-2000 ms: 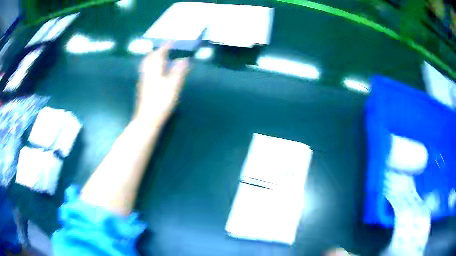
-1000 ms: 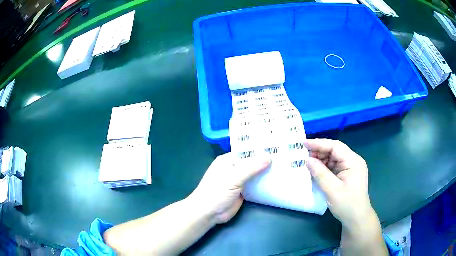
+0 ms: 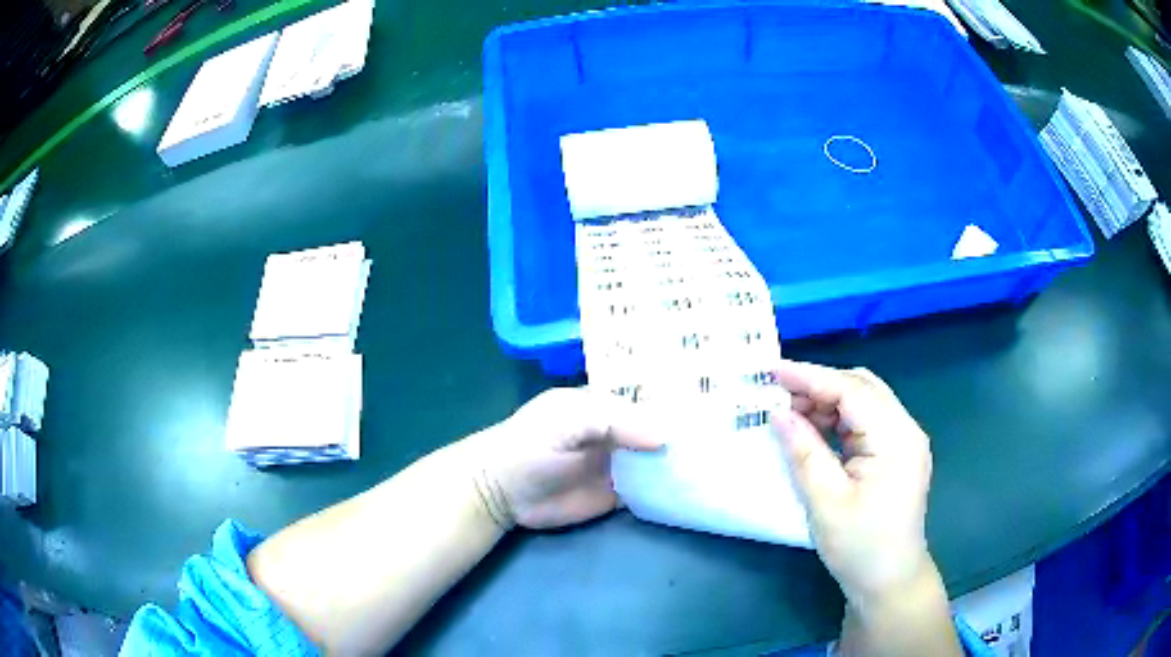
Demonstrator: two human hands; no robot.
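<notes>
The thick white label roll (image 3: 640,170) lies in the blue bin (image 3: 771,315). Its strip (image 3: 674,302) with rows of small dark barcodes comes over the bin's near edge towards me. My left hand (image 3: 559,460) holds the strip's left side, thumb on top and fingers underneath. My right hand (image 3: 854,469) is at the strip's right edge, thumb and fingertips around it beside the last barcode label (image 3: 753,418). Whether a label is pinched in its fingertips cannot be told. The blank white backing paper (image 3: 706,494) hangs below between my hands.
Two adjoining white card piles (image 3: 298,398) lie left of the bin. More white stacks (image 3: 218,100) stand far left by the green line, at the left edge (image 3: 18,430) and right of the bin (image 3: 1098,161). A pale rubber band (image 3: 850,154) and white scrap (image 3: 975,241) lie in the bin.
The view has swung from the piles to the bin, and my left hand, earlier reaching to the far stack, is now at the strip. In the last second its thumb slid slightly left and down.
</notes>
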